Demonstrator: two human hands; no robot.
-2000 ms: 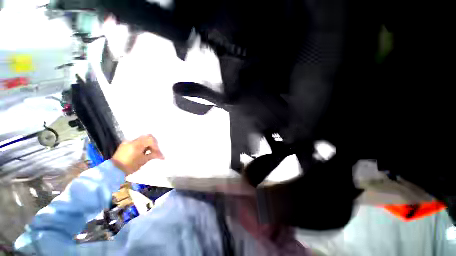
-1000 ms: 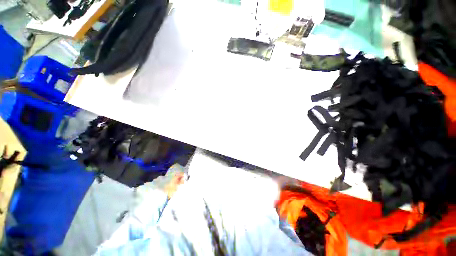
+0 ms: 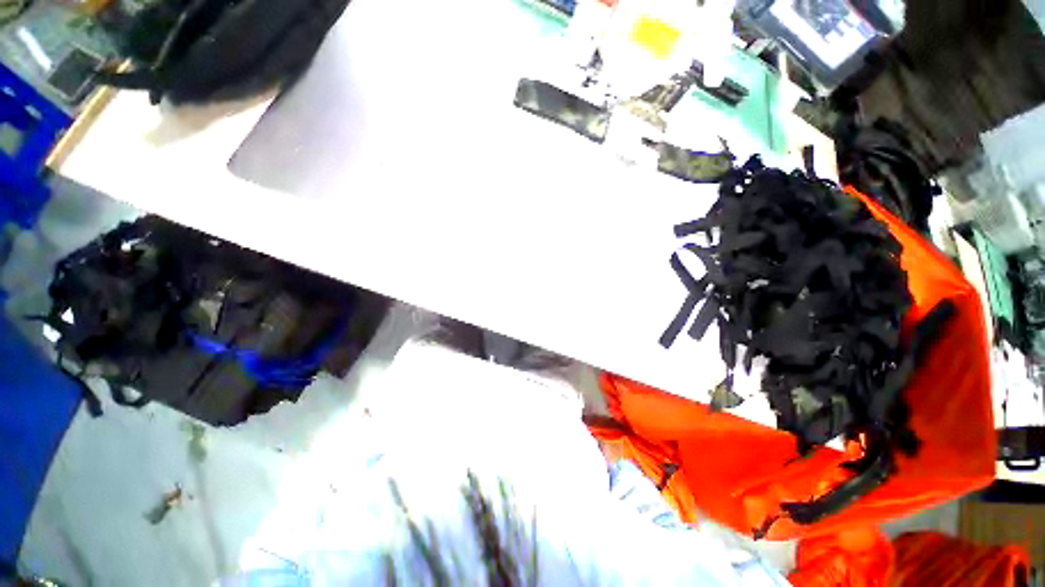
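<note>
A large tangled heap of black webbing pieces (image 3: 802, 287) lies at the right end of the white work sheet (image 3: 458, 218), with several strap ends sticking out to its left. Two short camouflage pieces, one a flat camouflage strip (image 3: 562, 109), lie near the sewing machine head (image 3: 653, 40) at the top. Neither of my hands can be seen; only my light, overexposed clothing shows at the bottom.
An orange sack (image 3: 951, 378) hangs around the table's right end. A dark padded pile (image 3: 241, 46) lies at the upper left beside a grey plate (image 3: 332, 126). A black strap bundle (image 3: 218, 321) is below the front edge. A blue bin (image 3: 23, 149) stands far left.
The view has swung and the webbing heap appears further left. The hand near my lap is out of sight. The big black mass from two seconds ago no longer fills the view.
</note>
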